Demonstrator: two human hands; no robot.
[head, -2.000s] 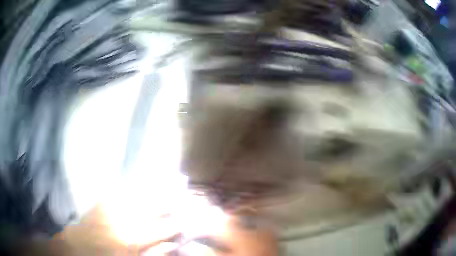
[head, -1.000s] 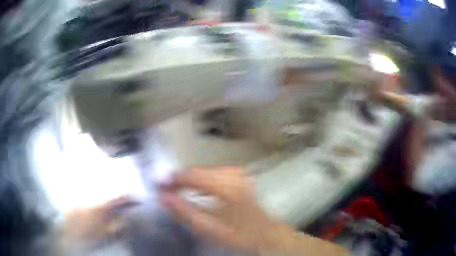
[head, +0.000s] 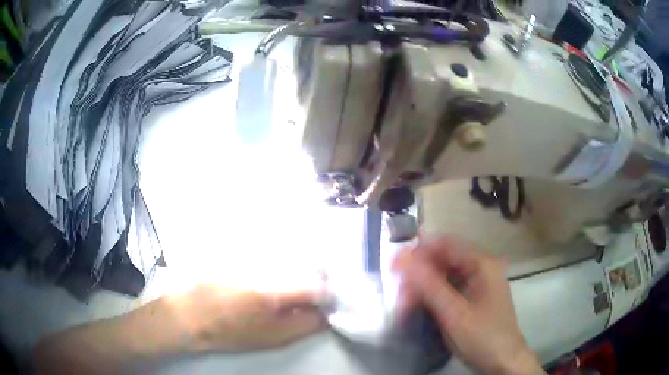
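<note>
A dark grey piece of cloth (head: 407,344) lies at the front edge below the sewing machine's needle area, partly lost in white glare. My left hand (head: 242,318) lies flat from the left, its fingertips at the cloth's left side. My right hand (head: 466,296) is blurred at the cloth's right side, fingers bent, its fingertips at the cloth. The cream sewing machine head (head: 341,110) stands just beyond the hands. The glare hides the needle and how the fingertips meet the cloth.
A fanned stack of dark grey and white cut pieces (head: 110,132) lies left of the machine. Black-handled scissors (head: 500,194) lie under the machine arm (head: 528,139). A pale oblong plate (head: 254,106) is left of the head. Something red (head: 598,360) shows at the lower right.
The view has swung back and steadied, with the machine head and stack now clear. The right hand is now right of the needle area, and the left forearm is in view.
</note>
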